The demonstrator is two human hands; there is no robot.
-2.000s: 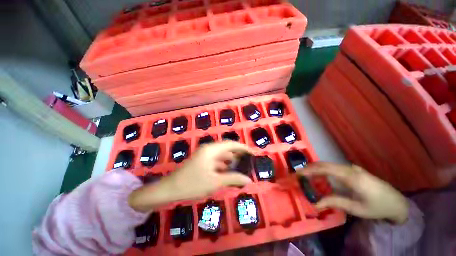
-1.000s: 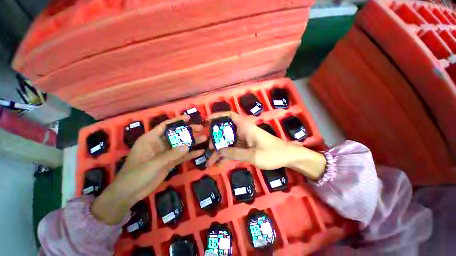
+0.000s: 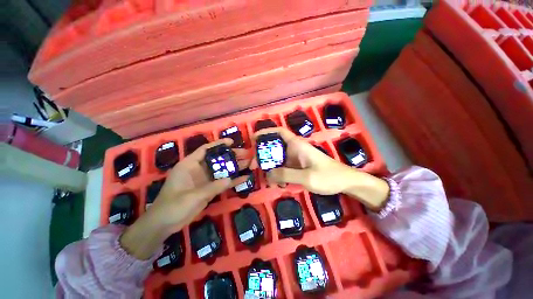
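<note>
My left hand (image 3: 196, 184) holds a black watch body (image 3: 221, 162) with a lit screen, fingers around its edges. My right hand (image 3: 307, 166) holds another watch body (image 3: 270, 152), its screen lit white and blue. Both faces point up at me above the foam tray (image 3: 234, 200). The red-orange tray holds rows of dark watches with white labels, partly hidden under my hands. Two watches in the front row, one at centre (image 3: 261, 282) and one to its right (image 3: 311, 270), have lit screens. The pocket (image 3: 353, 258) right of them is empty.
Stacked foam trays (image 3: 204, 64) rise behind the tray in use. Another stack (image 3: 461, 111) stands at right. A box with pens (image 3: 70, 125) and a pink roll (image 3: 44, 146) are at left. A green surface (image 3: 383, 49) shows behind.
Both hands, in and beyond the tray's front right two seconds ago, came together over its middle, each with a watch. Since one second ago, the left watch's display has changed from blue-white to small icons.
</note>
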